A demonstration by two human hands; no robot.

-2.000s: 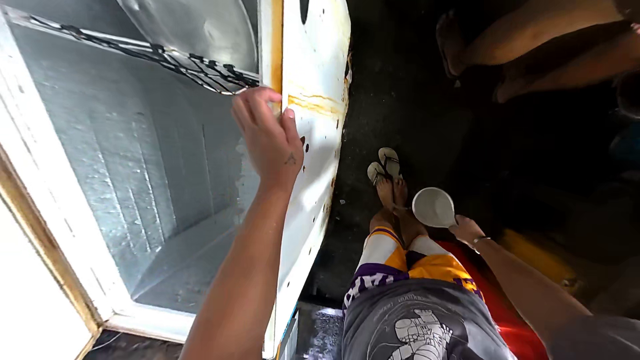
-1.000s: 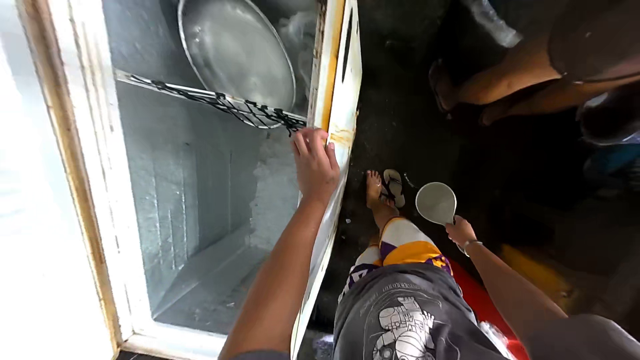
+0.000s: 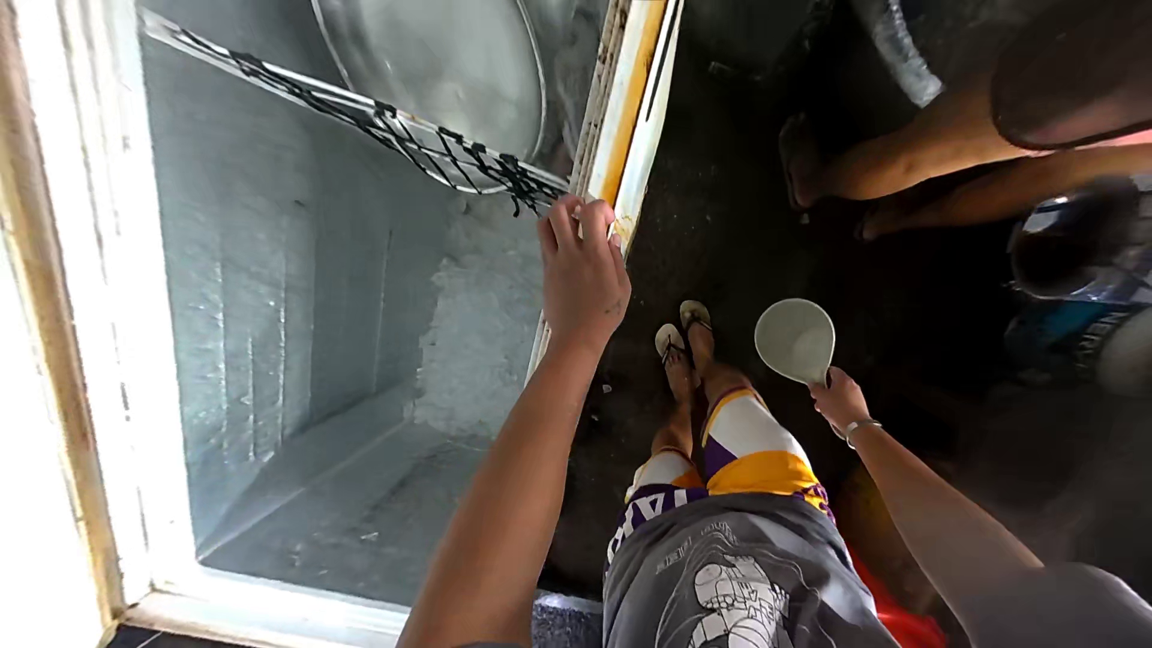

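Note:
My left hand rests with bent fingers on the rim of a chest freezer, where a white bar tied with black cord meets the edge. Whether its fingers grip the rim or the bar is hard to tell. A large round metal pan lies inside the freezer beyond that bar. Frost coats the inner wall. My right hand is closed around the handle of a white plastic dipper, whose bowl looks empty, held over the dark floor.
At upper right are another person's bare legs. A bucket-like container stands near them in shadow. Something red lies behind my right side. The raised freezer lid borders the left.
The view has shifted, showing more of the pan than two seconds ago. My left hand remains at the freezer rim near the bar, and my right hand still holds the dipper.

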